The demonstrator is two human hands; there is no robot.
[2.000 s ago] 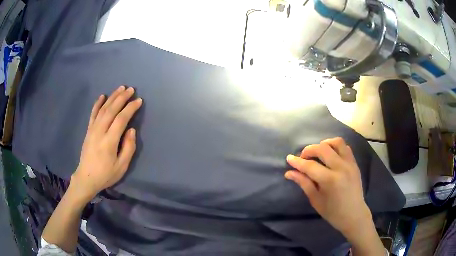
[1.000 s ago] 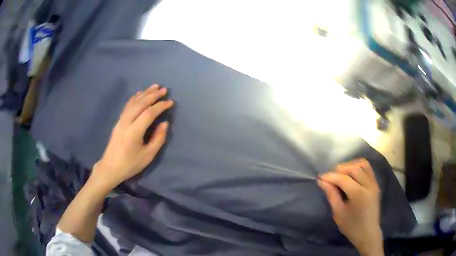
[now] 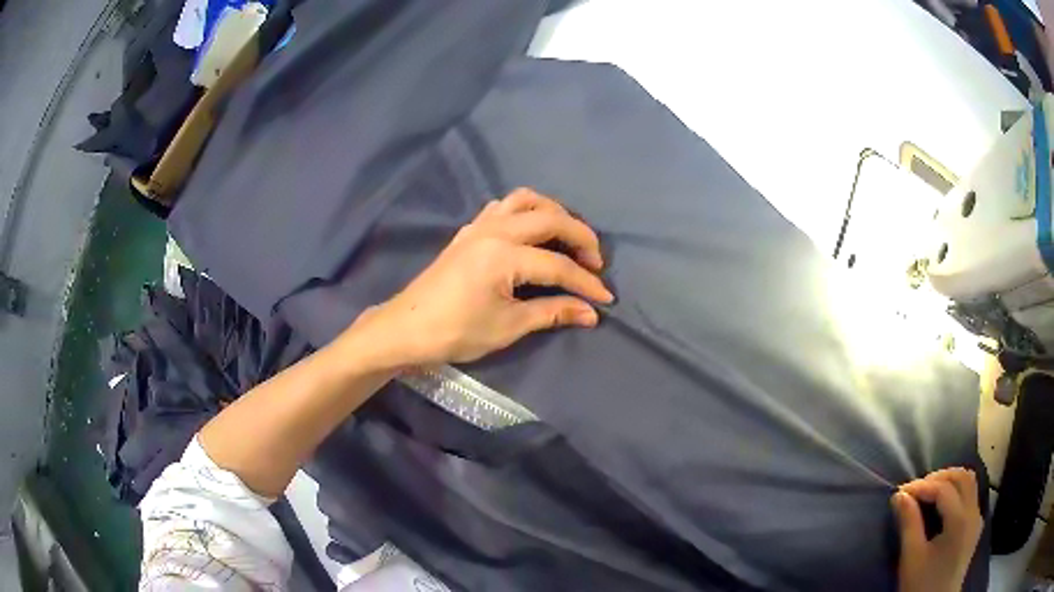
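Observation:
A dark grey garment panel (image 3: 717,301) lies spread over the white table, with a fold line running between my hands. My left hand (image 3: 509,278) rests on the panel near the middle, fingers bent; whether it pinches cloth is hard to tell. My right hand (image 3: 942,520), cut off by the bottom edge, pinches the panel at lower right, and creases fan out from its fingertips. The white sewing machine head (image 3: 994,220) is at the right edge, its needle area in glare beside the cloth.
A ruler-like strip (image 3: 474,397) shows on the table's front edge below my left wrist. A black oblong object (image 3: 1024,463) lies at the right edge. More dark cloth (image 3: 191,370) hangs in a heap at left. A brown cardboard edge (image 3: 197,145) and a blue-and-white packet (image 3: 231,41) are upper left.
The view has swung left, so the machine sits farther right. My left hand has come in from the panel's left part towards its middle. My right hand has gone from loosely curled to pinching the cloth.

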